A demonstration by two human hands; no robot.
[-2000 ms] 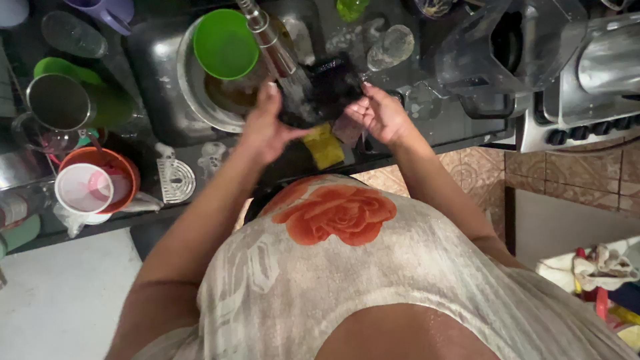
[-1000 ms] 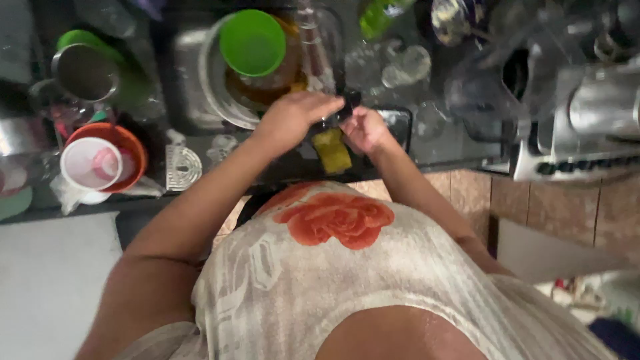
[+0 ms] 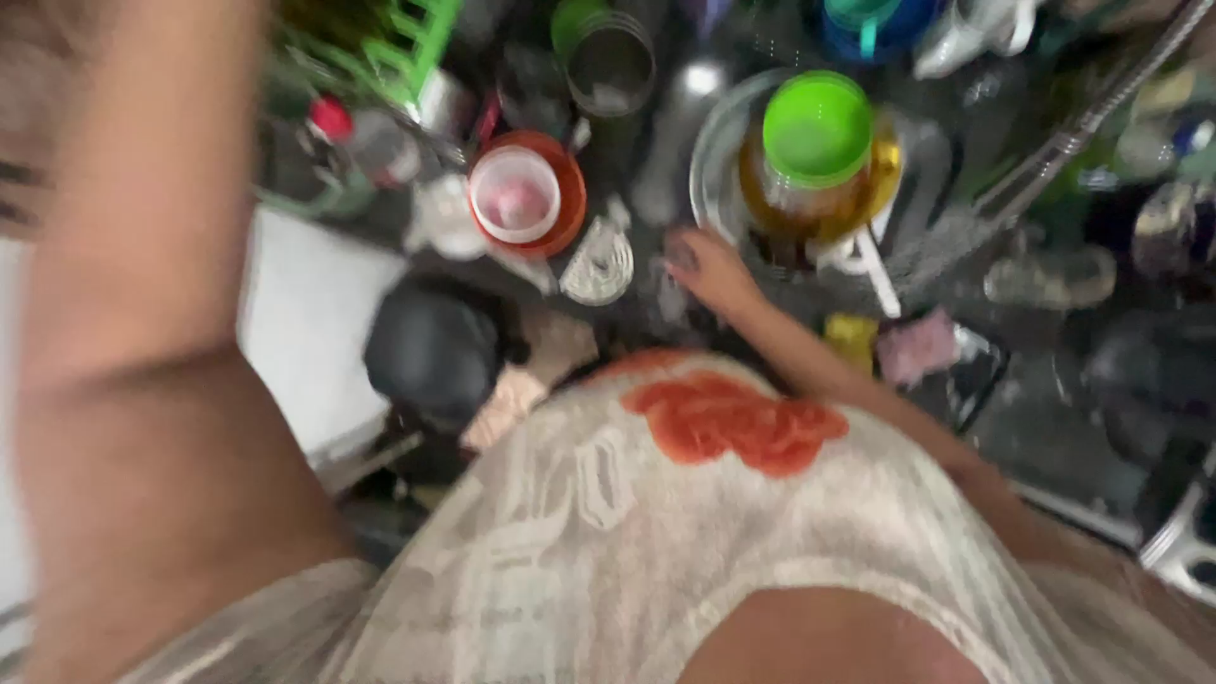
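My right hand (image 3: 708, 271) rests at the sink's near edge, between a round slotted metal piece (image 3: 599, 262) and a large round basin (image 3: 708, 171); whether its fingers hold anything is too blurred to tell. My left arm stretches up past the top left edge, and that hand is out of view. Inside the basin a green plastic bowl (image 3: 817, 133) sits on an amber glass dish (image 3: 883, 176). A white-handled utensil (image 3: 879, 275) leans out beside them. A yellow sponge (image 3: 848, 342) and a pink sponge (image 3: 917, 348) lie near my right forearm.
A white cup (image 3: 514, 193) stands in an orange container (image 3: 567, 185) at the left. Behind are a dark metal cup (image 3: 611, 68) and a green rack (image 3: 418, 47). A flexible faucet hose (image 3: 1073, 138) reaches in from the right. A dark rounded object (image 3: 432, 347) is below the counter.
The view has turned left. My hands, together near the faucet before, have moved apart: one arm now reaches out of view, the other hand is left of the basin. The black item is no longer seen between them.
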